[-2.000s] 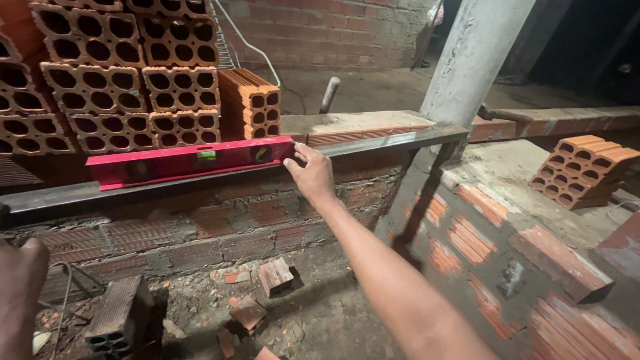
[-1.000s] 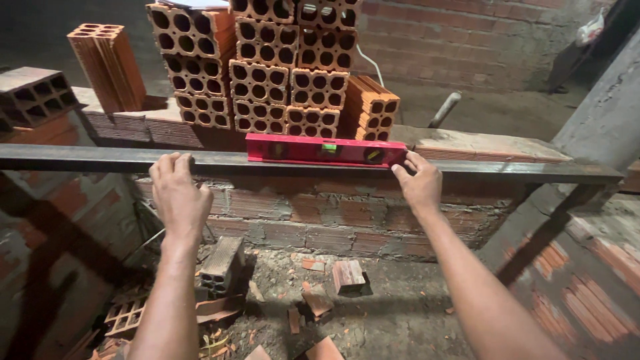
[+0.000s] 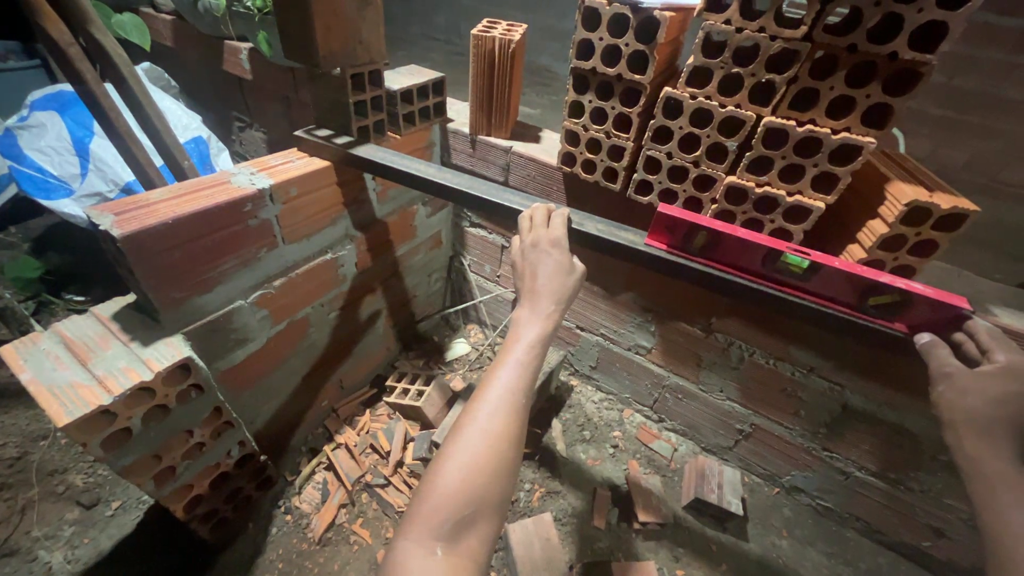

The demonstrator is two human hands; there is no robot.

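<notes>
A long dark metal bar spans from the top of the left brick wall along the back wall toward the right. My left hand grips the bar near its middle, fingers curled over its top. On the bar's right part rests a red spirit level with a green vial near its middle. My right hand is at the level's right end, thumb and fingers touching around the end; whether it also holds the bar is hidden.
Hollow clay bricks are stacked behind the bar. One brick stands upright on the back wall. At left are a low brick wall, wooden poles and a white-and-blue sack. Brick rubble lies on the ground below.
The view has swung far to the left. My left hand, at the frame's left edge two seconds ago, came onto the bar and stays there. The level remains on the bar with my right hand at its end.
</notes>
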